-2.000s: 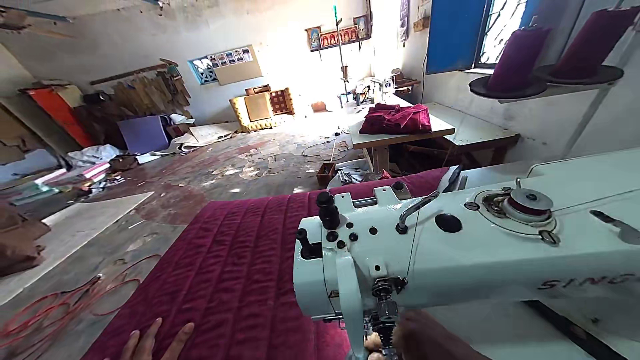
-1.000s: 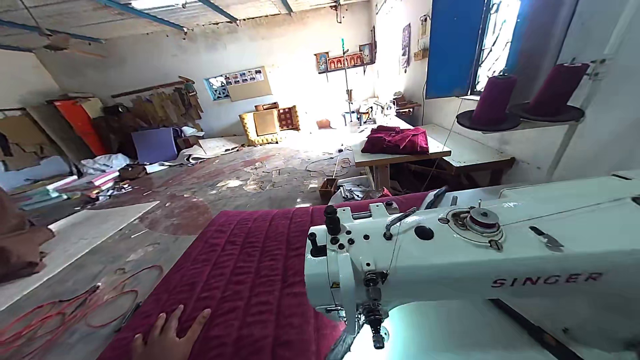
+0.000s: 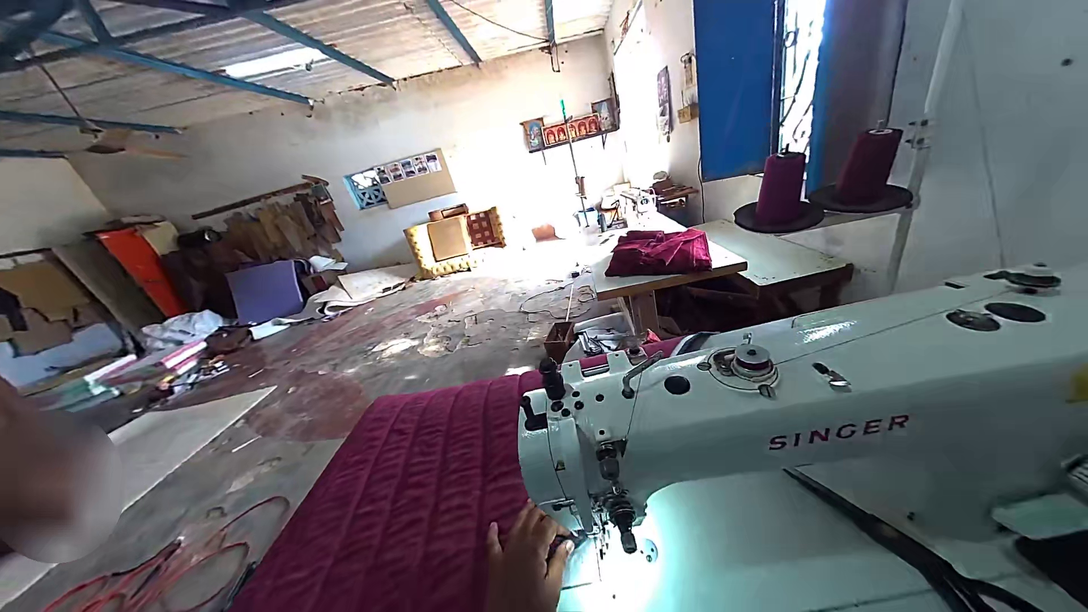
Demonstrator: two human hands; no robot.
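Note:
Maroon quilted fabric [image 3: 425, 484] with stitched parallel lines lies to the left of and under the head of a white Singer sewing machine [image 3: 816, 399]. My left hand [image 3: 529, 552] rests at the fabric's right edge, just left of the lit needle area. Its fingers are bent, and a small dark thing shows by the fingertips; whether they grip it or the cloth is unclear. My right hand is out of view. Black-handled scissors [image 3: 901, 540] lie on the machine bed, right of the needle. Two maroon thread cones [image 3: 781, 189] stand on holders behind the machine.
Folded maroon cloth [image 3: 659, 253] sits on a table [image 3: 671, 280] beyond the machine. Red cord [image 3: 170, 565] lies coiled at lower left. A blurred part of a person [image 3: 55, 476] shows at the left edge. A small wooden box [image 3: 559, 340] stands behind the fabric.
My left hand has moved right, from the middle of the fabric to beside the needle. My right hand, near the needle two seconds ago, has left the view. The view has tilted up.

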